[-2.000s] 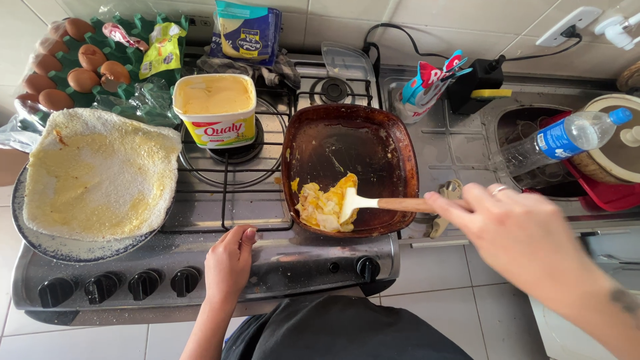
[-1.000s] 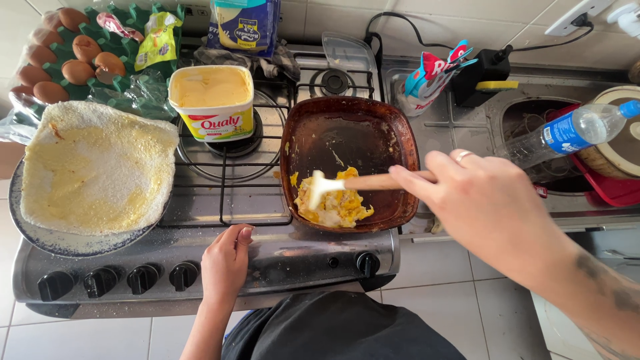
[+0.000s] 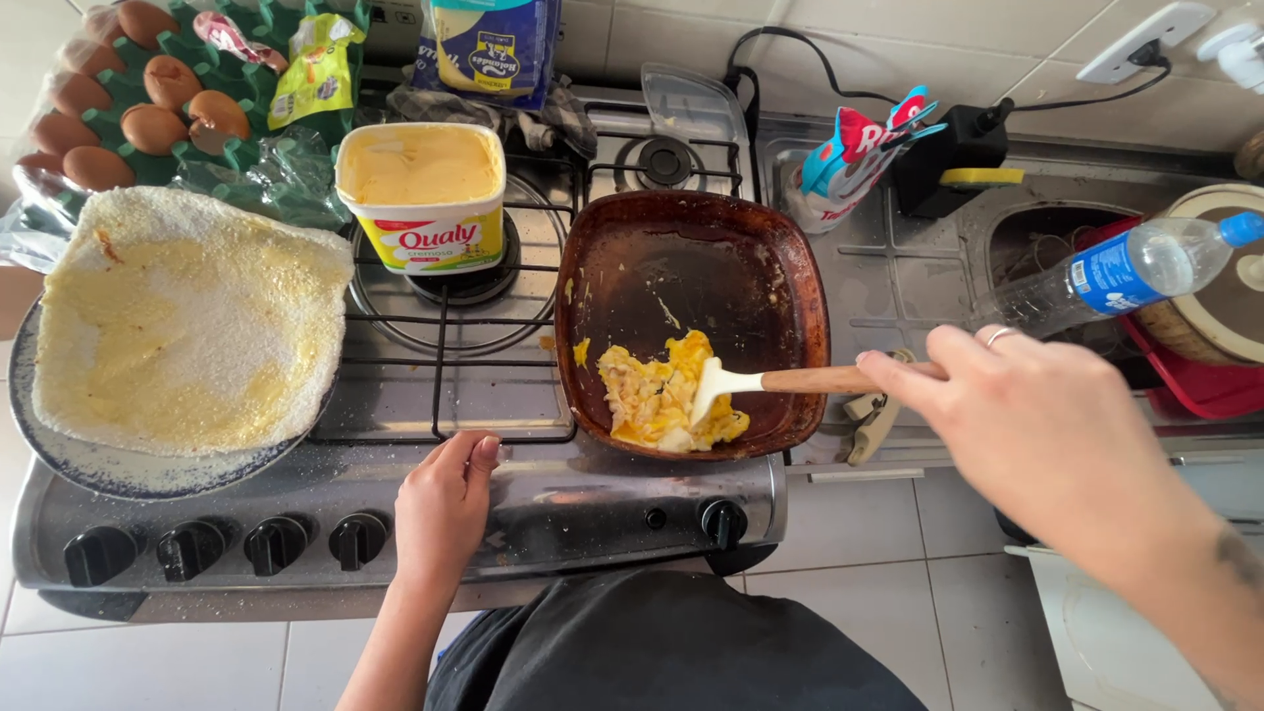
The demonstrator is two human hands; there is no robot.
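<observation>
My right hand [image 3: 1027,425] grips the wooden handle of a white-headed spatula [image 3: 790,381]. The spatula's head touches scrambled eggs [image 3: 657,395] lying in the near part of a square brown frying pan [image 3: 696,267] on the stove. My left hand [image 3: 444,494] rests at the stove's front edge, left of the pan, fingers curled, and seems to hold nothing. Behind it, an open margarine tub [image 3: 425,212] stands over a burner. At the left, a pale flatbread [image 3: 188,326], perhaps a tapioca crepe, covers most of a speckled plate [image 3: 168,484].
Back left sits a green egg carton [image 3: 242,89] with brown eggs and wrappers. Behind the tub stands a blue packet [image 3: 494,49]. A clear plastic lid [image 3: 696,104] lies behind the pan. To the right are a red-and-blue bag [image 3: 854,158], a yellow sponge [image 3: 981,178] and a plastic bottle [image 3: 1116,272] over the sink.
The spatula head was over the eggs' left part one second ago and is now at their right side. The eggs have changed shape. My left hand stays by the stove's edge.
</observation>
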